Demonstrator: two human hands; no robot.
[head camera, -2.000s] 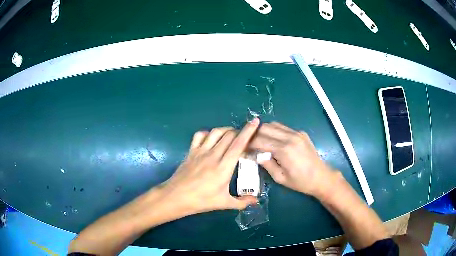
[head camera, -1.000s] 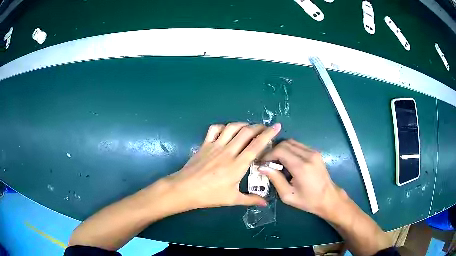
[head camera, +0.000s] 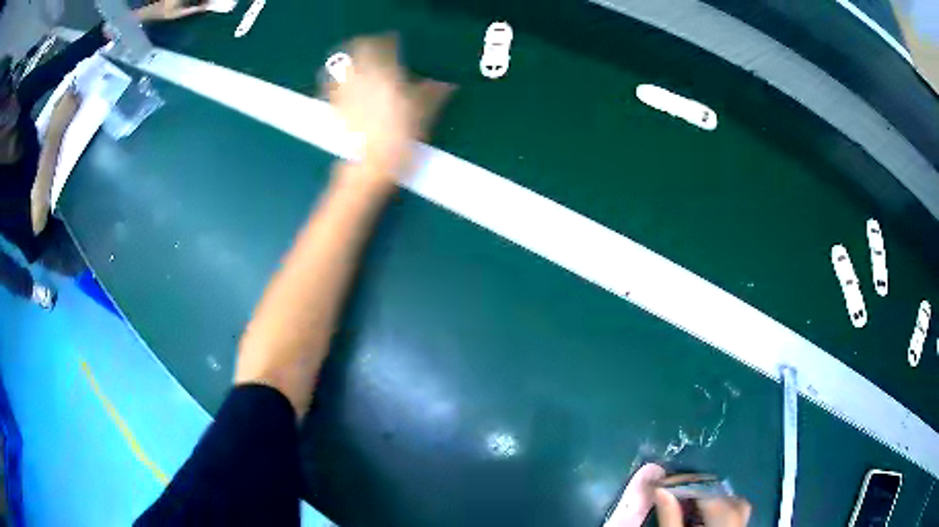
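My left hand (head camera: 381, 103) is stretched across the pale rail over the green belt, blurred, with its thumb spread. A small white housing (head camera: 339, 68) is at its fingertips; blur hides whether it is gripped. My right hand (head camera: 705, 508) is at the bottom edge, partly cut off, with a thin greyish strip-like piece (head camera: 692, 482) pinched in its fingers. Wrinkled clear film (head camera: 680, 443) lies on the dark-green tabletop just beyond it.
The pale rail (head camera: 577, 247) runs diagonally. White housings (head camera: 496, 49) lie spaced along the belt. A long pale strip (head camera: 790, 443) and a smartphone (head camera: 877, 500) lie at lower right. Another person's arm (head camera: 51, 154) and clear bags (head camera: 132, 106) are at upper left.
My left hand has left the white piece near my right hand and reached forward and left over the belt. The view has turned left; the right hand now sits at the bottom edge.
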